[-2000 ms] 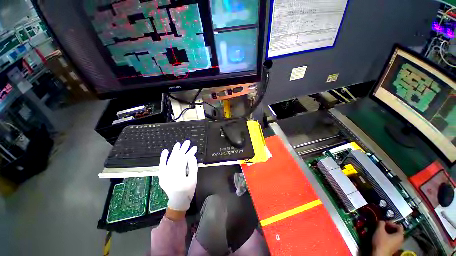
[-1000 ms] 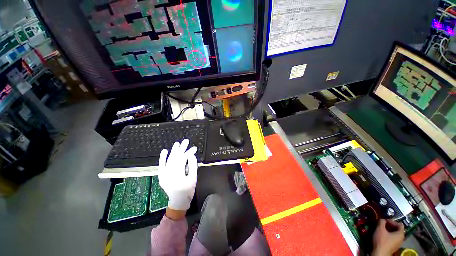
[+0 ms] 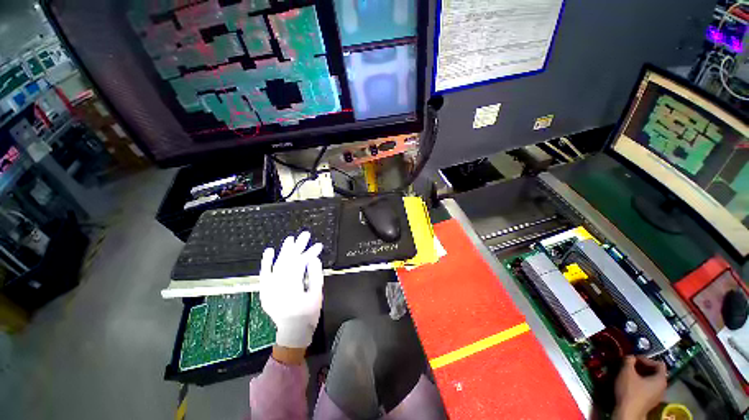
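Observation:
My left hand point(image 3: 292, 287), in a white glove, rests with fingers spread on the lower right part of the black keyboard point(image 3: 250, 238). It holds nothing. My bare right hand point(image 3: 639, 389) is at the lower right, at the near end of the large circuit board point(image 3: 579, 367), beside the dark red coils point(image 3: 606, 349). Its fingers are curled; whether they grip the board's edge or only touch it is unclear. The board lies component side up on the rails, with silver-grey heatsinks point(image 3: 628, 295). The large monitor point(image 3: 283, 146) shows a board image with a red circle at its lower part.
A mouse point(image 3: 381, 220) lies right of the keyboard beside a yellow-edged folder point(image 3: 422, 234). A red mat point(image 3: 468, 308) with a yellow stripe runs beside the rails. Small circuit boards point(image 3: 215, 330) lie in a black tray below the keyboard. A second monitor point(image 3: 686, 148) stands right.
On the large monitor the red circle has moved left and the side panels show different pictures. My right hand has shifted slightly. My left hand stays on the keyboard.

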